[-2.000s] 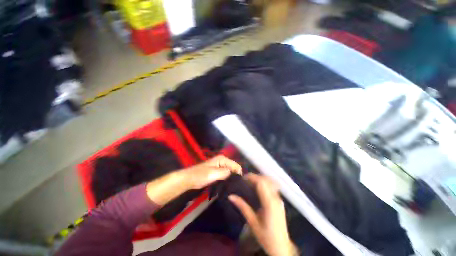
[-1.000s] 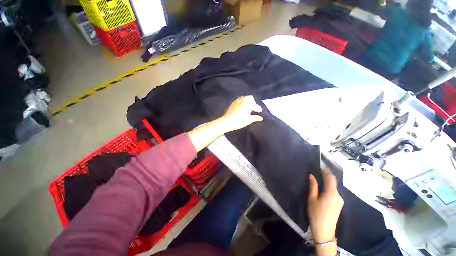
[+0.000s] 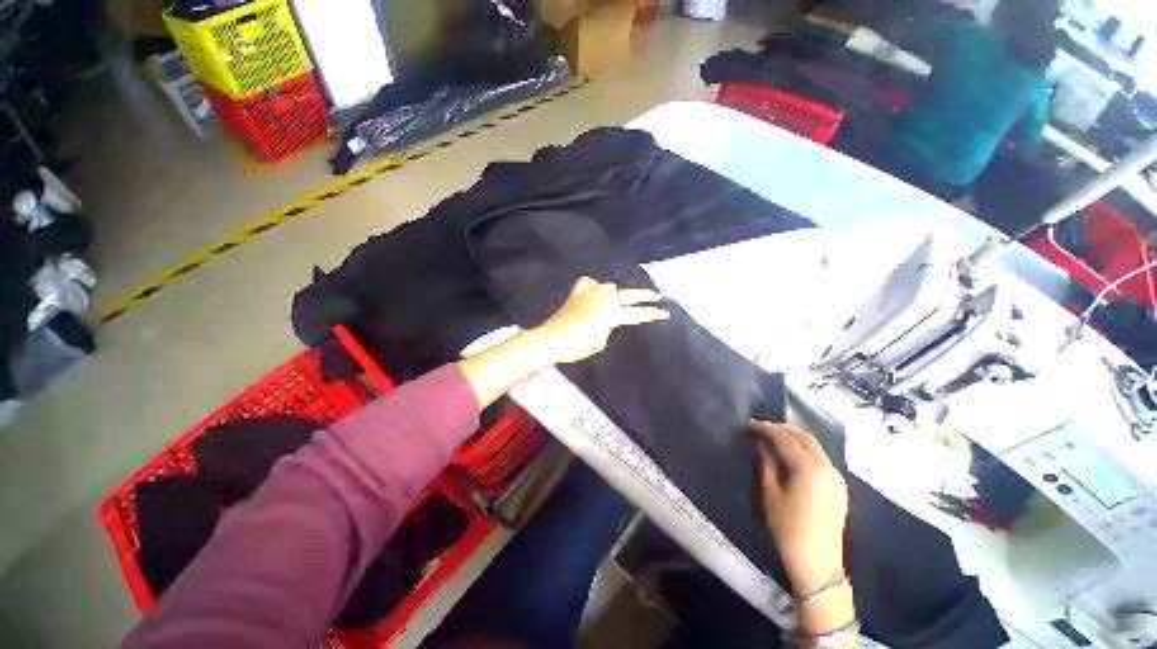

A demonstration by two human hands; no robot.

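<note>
A long black garment body lies across the white machine table and hangs over its left end. My left hand lies on the fabric near its upper edge, fingers pointing right; whether it pinches cloth is unclear. My right hand rests on the fabric nearer the needle area, fingers bent with the tips on the cloth. The white sewing machine is at the right, and its presser foot is beside the fabric's edge.
A red crate with black pieces stands left of my lap. The table's front edge has a ruler scale. Red-handled snips lie by the machine. Yellow and red crates stand far left. A person in green is at the back right.
My hands have gone from a small black piece by the crate to the fabric on the table. Over the last second, my left fingers have straightened and my right hand has shifted slightly left.
</note>
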